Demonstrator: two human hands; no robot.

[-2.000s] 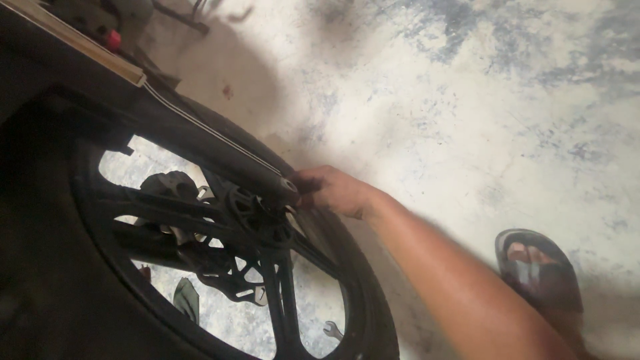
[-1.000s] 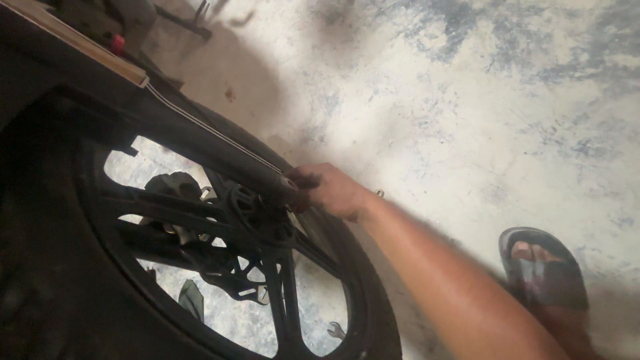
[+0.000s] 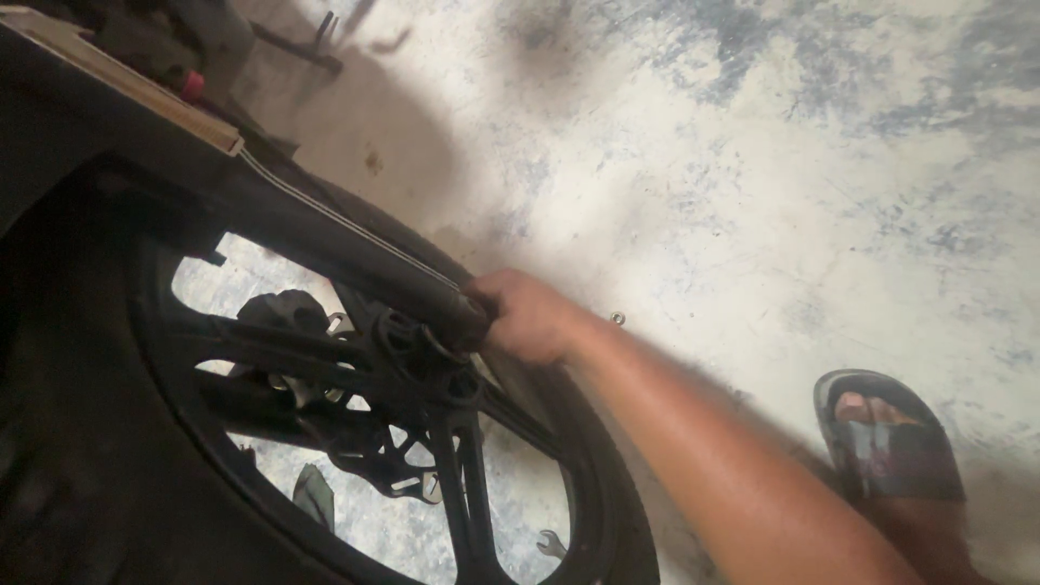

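My right hand (image 3: pixel 528 317) reaches in from the lower right, its fingers curled against the lower end of a black fork leg (image 3: pixel 349 252) at the hub of a motorcycle wheel (image 3: pixel 455 406). The fingertips are hidden, so whether they grip the leg or a small part there is not plain. Two thin pale lines (image 3: pixel 349 219) run along the leg to the hand. Behind the black spokes shows a slotted brake disc (image 3: pixel 406 463). The black tyre (image 3: pixel 626 487) passes beneath my wrist. My left hand is out of view.
An open-end wrench (image 3: pixel 551 544) lies on the floor, seen through the wheel. A small metal nut or bushing (image 3: pixel 617 318) is beside my forearm. A foot in a black sandal (image 3: pixel 890 439) stands at the right. A dark metal stand or bar (image 3: pixel 296 49) is at the top left.
My right hand stays at the end of the fork leg throughout. The small metal piece beside the forearm, not seen two seconds ago, now shows clear of the arm.
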